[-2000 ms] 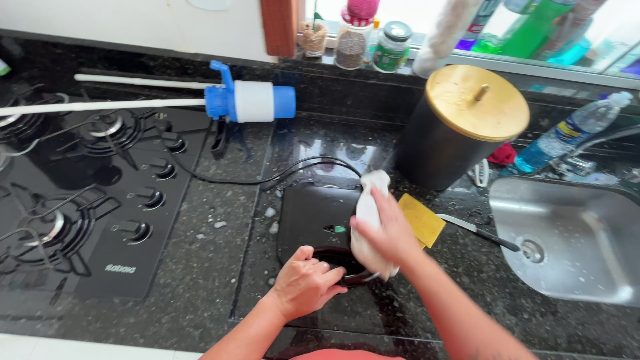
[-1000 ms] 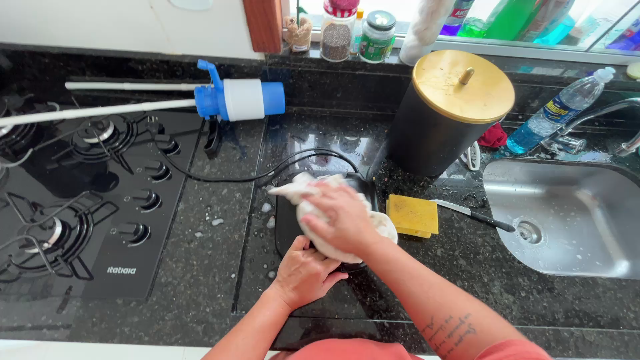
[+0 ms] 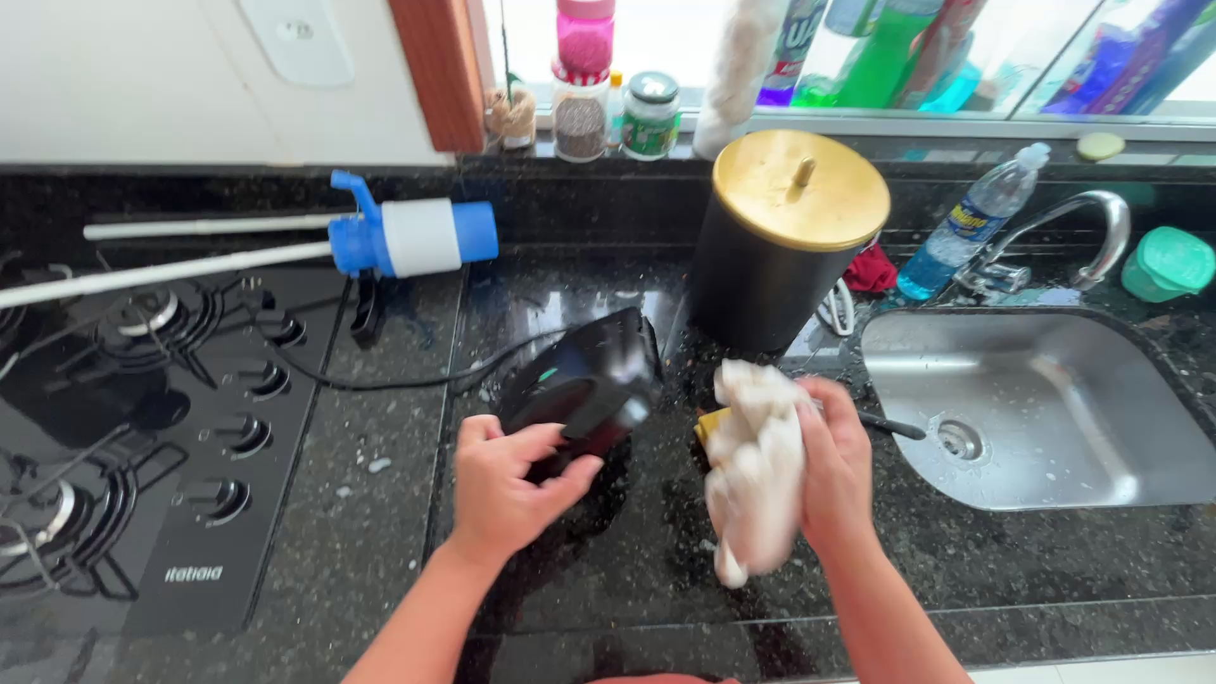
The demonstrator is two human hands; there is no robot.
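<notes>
My left hand point(image 3: 518, 480) grips the handle side of a black electric sandwich maker point(image 3: 589, 380), which is tilted up off the granite counter and blurred. A black power cord point(image 3: 399, 385) runs from it toward the stove. To its right, my right hand point(image 3: 836, 465) holds a bunched white cloth point(image 3: 755, 475), apart from the appliance. Behind the cloth, a yellow sponge cloth point(image 3: 711, 425) is mostly hidden, and the black handle of a knife point(image 3: 893, 425) points toward the sink.
A black canister with a gold lid point(image 3: 803, 190) stands behind the cloth. The steel sink point(image 3: 1045, 408), faucet point(image 3: 1107, 237) and blue-liquid bottle point(image 3: 969, 223) are on the right. At left are a gas cooktop point(image 3: 195, 513) and a blue-white water pump point(image 3: 418, 237). Water drops dot the granite counter point(image 3: 370, 532).
The sandwich maker lay flat earlier; now it is tipped up on the left. My right hand and the cloth have come off its top and moved right, covering most of the yellow cloth.
</notes>
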